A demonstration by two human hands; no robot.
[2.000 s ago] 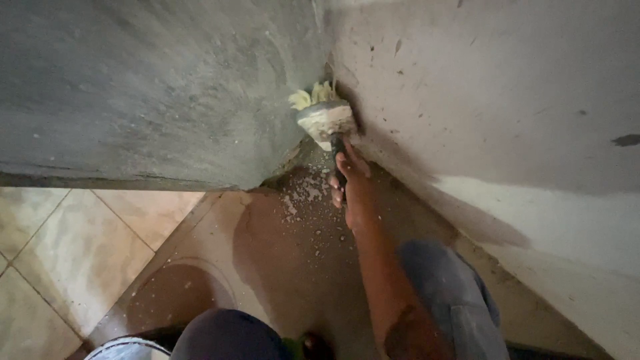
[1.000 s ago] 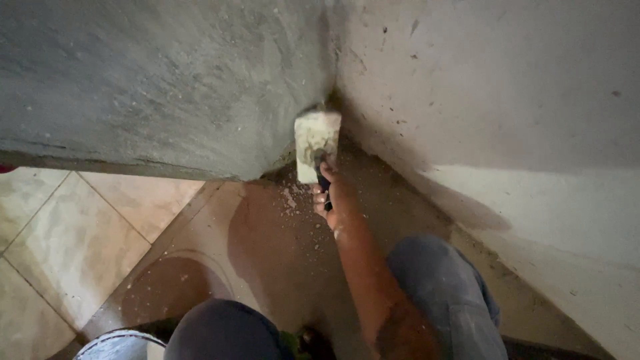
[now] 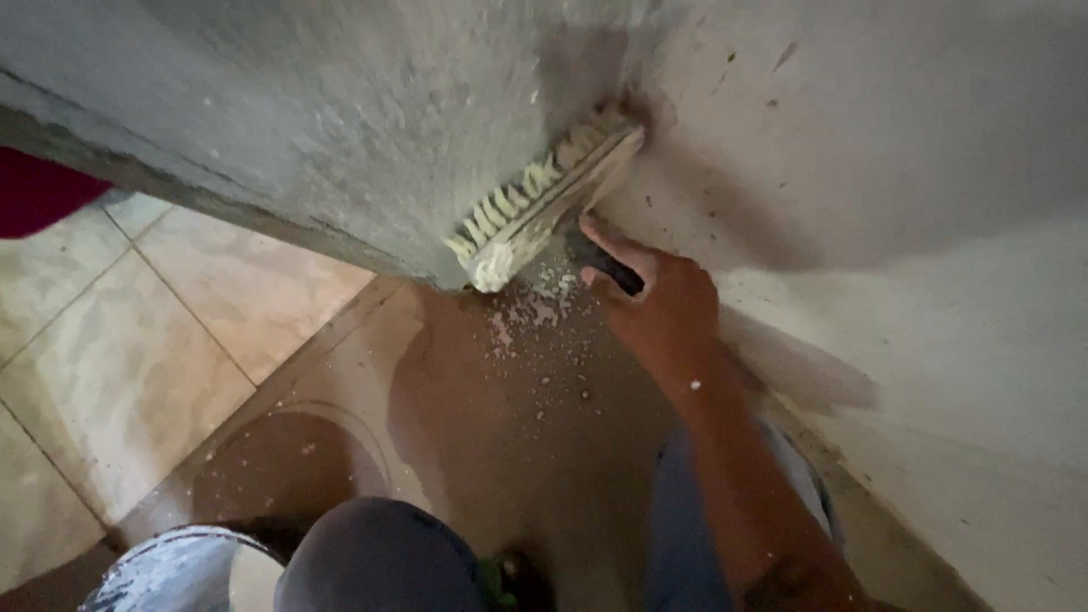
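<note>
My right hand (image 3: 659,289) is closed around the black handle of a wide block brush (image 3: 557,204). The brush's pale, clumped bristles press against the grey plastered wall (image 3: 340,110), close to its corner with the lighter wall (image 3: 850,153). The brush is slanted, its upper end near the corner and its lower end, smeared with thick white paint or coating, near the foot of the grey wall. White splatter (image 3: 544,314) lies on the floor below. My left hand is out of view.
A bucket (image 3: 183,569) with a whitish smeared inside stands at the lower left beside my knee (image 3: 378,557). Cream floor tiles (image 3: 136,340) lie beyond the grey wall's edge. Something dark red (image 3: 42,191) shows at the far left.
The brush was upright near the corner one second ago; now it is turned slantwise, its bristles on the grey wall. The dark red thing now shows more at the left edge.
</note>
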